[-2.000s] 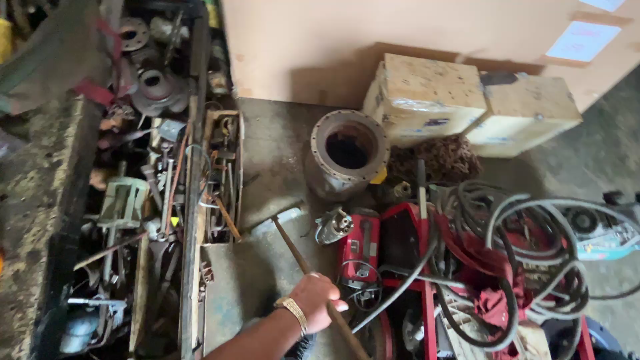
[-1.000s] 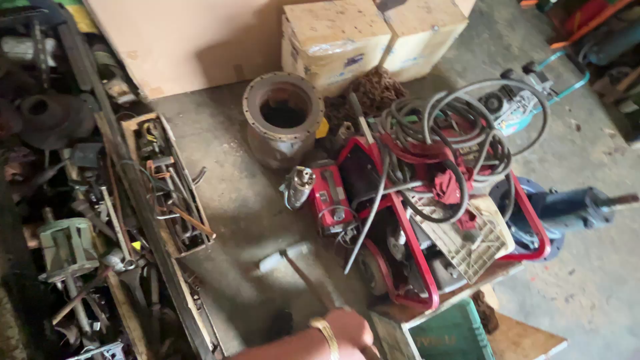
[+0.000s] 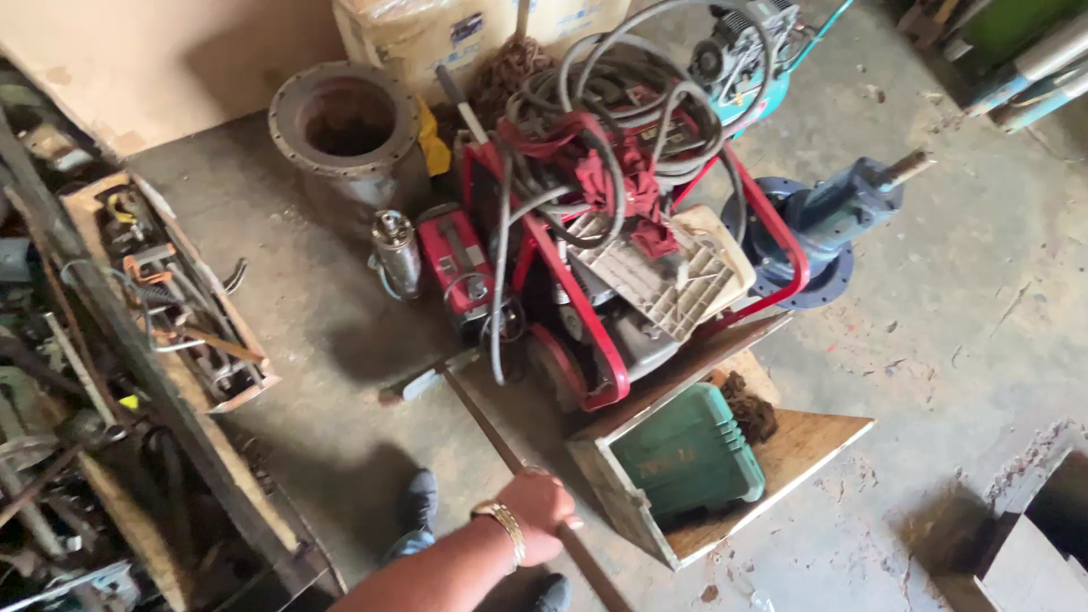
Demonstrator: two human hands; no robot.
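Note:
My left hand, with a gold-coloured bracelet at its wrist, is closed around the brown handle of a long-handled floor tool. The tool's narrow, pale head rests on the concrete floor, left of a red-framed wheeled machine. Whether it is a broom or a squeegee cannot be told. The handle slants down past my hand to the bottom edge. My right hand is out of view.
A flanged pipe section, a metal cylinder and a red machine stand ahead. Hoses lie over the frame. A wooden crate holds a green case. Left are a wooden tool box and metal parts. A blue flanged machine part stands right.
The view has swung to the right, showing more of the crate and the blue machine part. My left hand keeps its hold on the handle. The tool's head now lies nearer the red-framed machine.

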